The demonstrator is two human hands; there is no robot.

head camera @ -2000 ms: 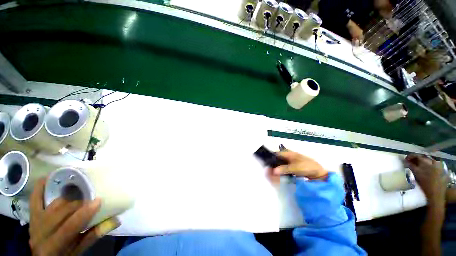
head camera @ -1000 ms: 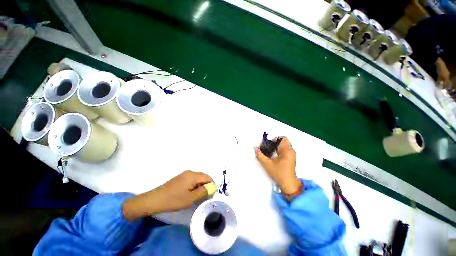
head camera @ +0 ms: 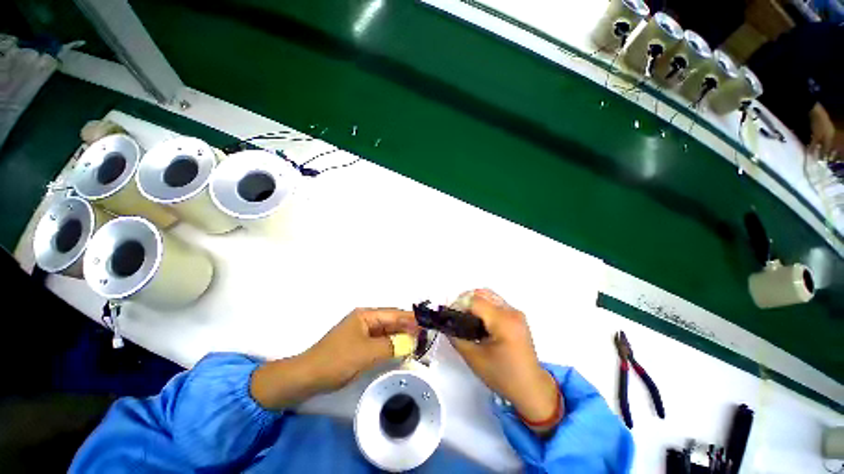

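A cream cylinder housing (head camera: 400, 419) with a white rim and dark centre hole stands in front of me at the bench's near edge. My right hand (head camera: 500, 347) grips a long black part (head camera: 452, 321) just above and beyond the housing. My left hand (head camera: 356, 352), with a yellow finger cot (head camera: 403, 345), has its fingertips at the part's left end, by dark wires (head camera: 424, 344) rising from the housing. Whether the left fingertips pinch a wire or the part is too small to tell.
Several cream housings (head camera: 176, 268) cluster at the left. Open red-and-dark cutters (head camera: 635, 380) and loose black parts (head camera: 738, 440) lie at the right. A green conveyor belt (head camera: 518, 176) runs beyond, carrying a joined unit (head camera: 780, 284). More housings (head camera: 654, 44) and a person's hand are at the upper right.
The view swung left, and my left hand left the clustered housings for the near one. My right hand brought the black part in to meet my left fingertips. The belt unit moved right.
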